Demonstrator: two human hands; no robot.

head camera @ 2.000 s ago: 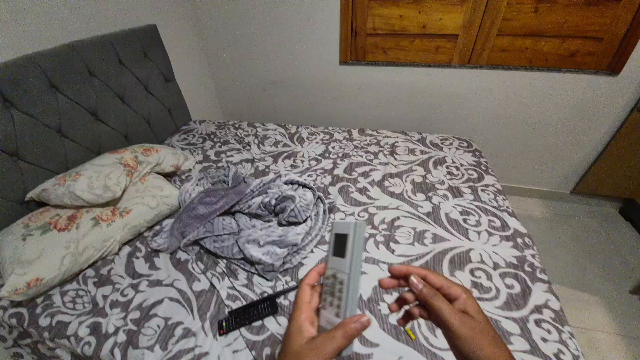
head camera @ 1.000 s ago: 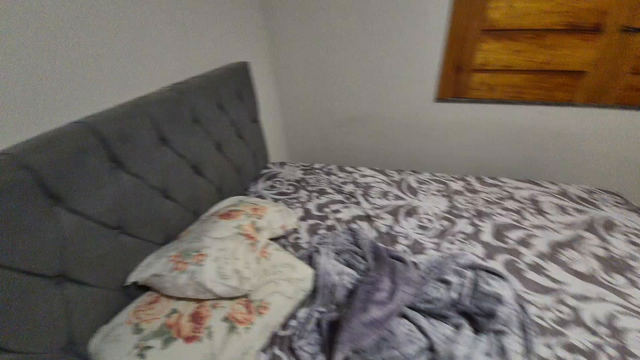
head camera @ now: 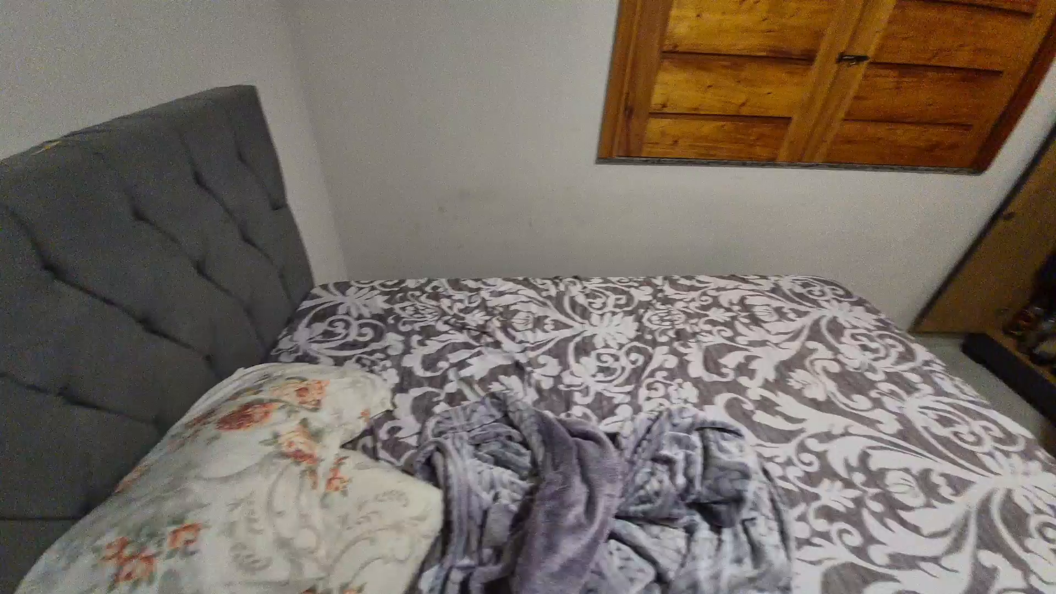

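Neither my left hand nor my right hand shows in the head view at this moment, so what they hold cannot be seen. A bed with a grey and white scroll-patterned bedspread (head camera: pixel 701 355) fills the lower part. On it lies a crumpled grey-purple plush blanket (head camera: pixel 569 503), near the bottom centre. Floral pillows (head camera: pixel 272 487) with orange roses rest at the lower left, overlapping, beside the blanket. No remote control is in view.
A grey tufted headboard (head camera: pixel 157 272) stands at the left. Wooden shutters (head camera: pixel 742 82) are set in the pale wall (head camera: pixel 462 165) behind the bed. A brown wooden panel (head camera: pixel 990 247) and a dark low object (head camera: pixel 1015 371) are at the right edge.
Both hands, the left holding a grey remote control two seconds ago, have gone out of view, as has the black remote on the bed. The view has swung towards the headboard.
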